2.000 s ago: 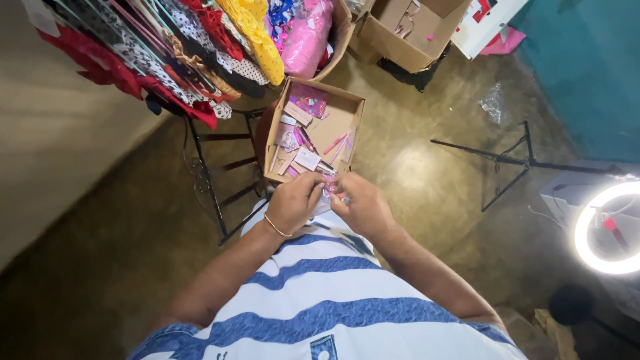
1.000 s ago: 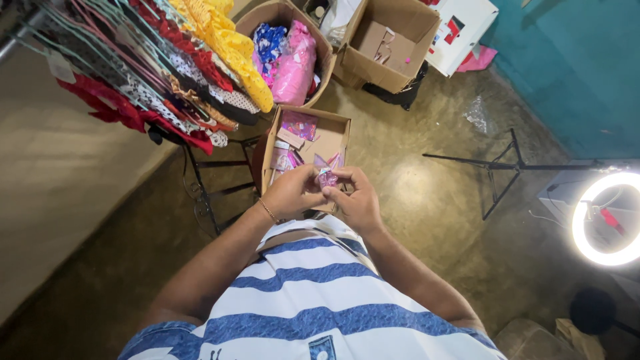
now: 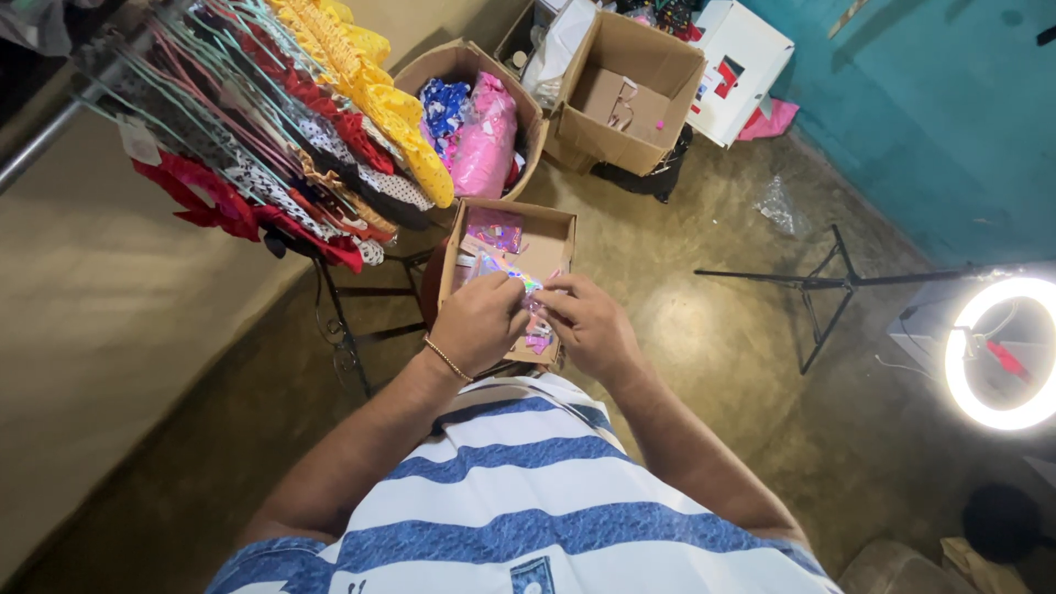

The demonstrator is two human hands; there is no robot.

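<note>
Just above my striped shirt, my left hand (image 3: 481, 320) and my right hand (image 3: 591, 327) meet over a shallow cardboard box (image 3: 569, 239). Between them is a small shiny iridescent plastic pouch (image 3: 521, 279), pinched by the fingers of both hands. A beaded bracelet (image 3: 448, 360) circles my left wrist. Inside the box, a pink holographic pouch (image 3: 495, 230) lies near the far left corner, and several small pink and white items show partly around my fingers. My hands hide the middle of the box.
Garments on hangers (image 3: 330, 124) fill the upper left. Beyond the shallow box stand a round-sided carton with pink and blue bagged items (image 3: 487, 136) and an open cardboard box (image 3: 635, 82). To the right are a black tripod (image 3: 850, 282) and a lit ring light (image 3: 953, 355).
The small pink item seen between my fingers a second ago is hard to make out now; an iridescent pouch shows there instead. Both hands remain close together over the shallow box.
</note>
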